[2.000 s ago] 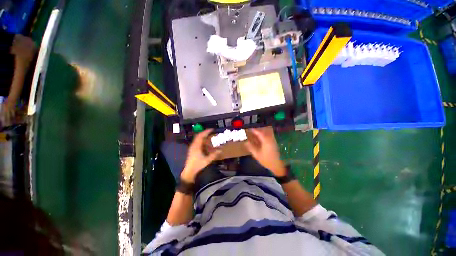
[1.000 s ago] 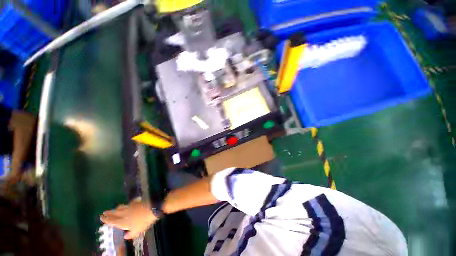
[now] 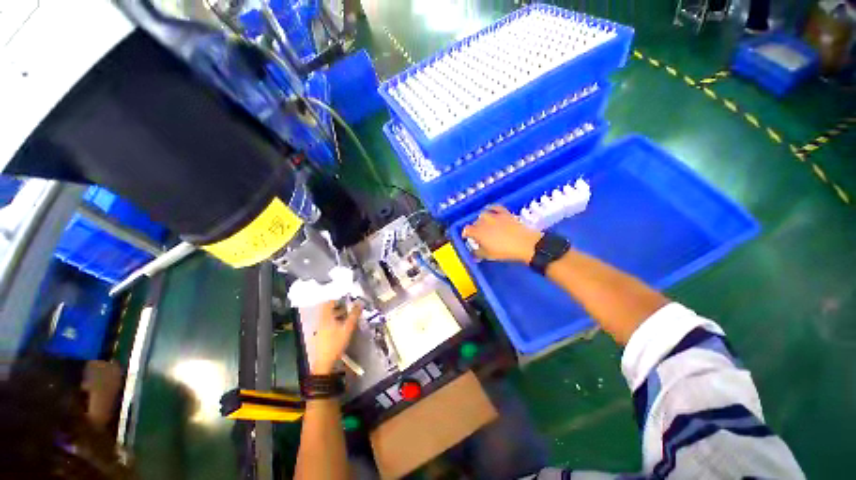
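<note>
My left hand is over the machine bed, just below the white lumpy wrapping around the ram. Its fingertips are near the metal fixture; whether it holds anything is not clear. My right hand is at the left end of the large blue tray, beside a row of white plastic parts. A bit of white shows at its fingertips, but a grip cannot be made out. The pale yellow pad lies on the bed.
The black machine head fills the upper left. Yellow-black posts stand at the bed's left and right. Stacked trays of white parts stand behind the large tray. A red button and cardboard flap are in front.
The view has swung right and up. One hand was at the left over the conveyor by a row of white parts; now my left hand is at the machine and my right at the blue tray.
</note>
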